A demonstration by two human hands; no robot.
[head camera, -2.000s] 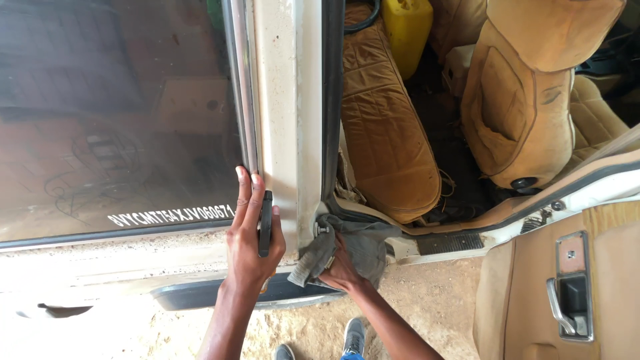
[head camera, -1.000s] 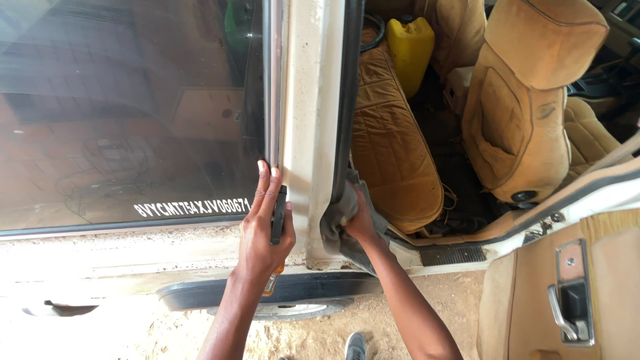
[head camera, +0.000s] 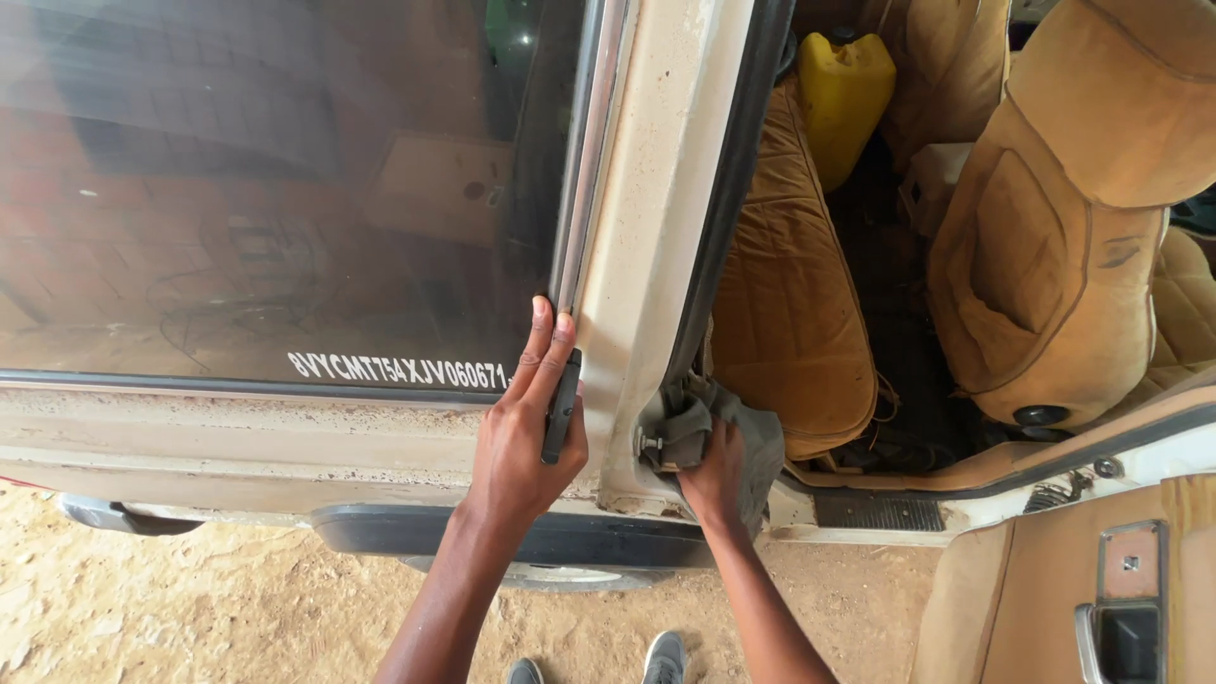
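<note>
My left hand (head camera: pixel 527 427) rests with two fingertips on the trim at the lower corner of the car's dark side window (head camera: pixel 285 190), and a black flat object (head camera: pixel 561 408) is held between its fingers and thumb. Its kind is not clear. My right hand (head camera: pixel 714 475) grips a grey cloth (head camera: pixel 755 446) against the lower part of the cream door pillar (head camera: pixel 655 228), just right of a metal door striker (head camera: pixel 648 442). The cloth hides part of the jamb and some of the fingers.
The open doorway shows a tan rear seat (head camera: pixel 793 294), a yellow jerrycan (head camera: pixel 845 104) and a tan front seat (head camera: pixel 1054 228). A black rubber seal (head camera: pixel 727 199) edges the opening. At lower right is the open door's tan panel (head camera: pixel 1045 589). Sandy ground (head camera: pixel 237 608) lies below.
My right hand and the grey cloth have shifted about the lower jamb, and the striker beside them now shows. The left hand has stayed at the window corner with the black object.
</note>
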